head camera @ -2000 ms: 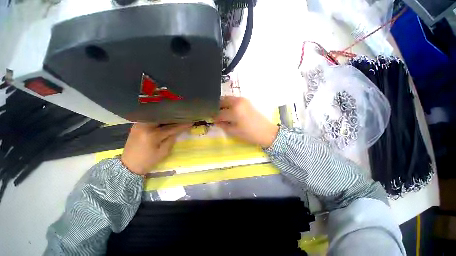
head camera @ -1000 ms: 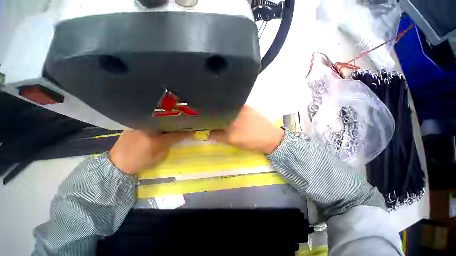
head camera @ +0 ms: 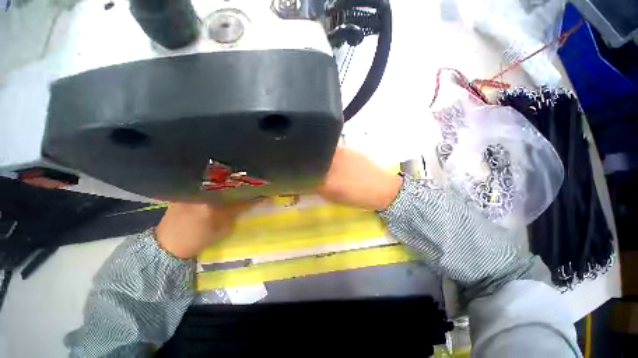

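Note:
The dark grey head cover of the sewing machine [head camera: 196, 126] with a red logo fills the upper left. My left hand [head camera: 192, 227] is at the cover's lower edge on the left, blurred, its fingertips partly hidden under the cover. My right hand [head camera: 360, 180] is at the cover's lower right edge, its fingers also hidden. A small yellow part [head camera: 285, 201] shows between the hands at the cover's edge. Whatever the fingers hold cannot be made out. Yellow tape guides [head camera: 315, 234] cross the work plate below the hands.
A stack of black straps [head camera: 308, 328] lies at the near table edge. Loose black straps [head camera: 52, 217] lie at left. At right are a clear bag of silver hooks [head camera: 514, 164], a hook-ended strap bundle [head camera: 570, 189], a red cord [head camera: 490, 84] and a blue bin [head camera: 591, 52].
The camera view has shifted, moving the machine head in the picture. Both hands stay at the cover's lower edge, with their fingers now more hidden than two seconds ago.

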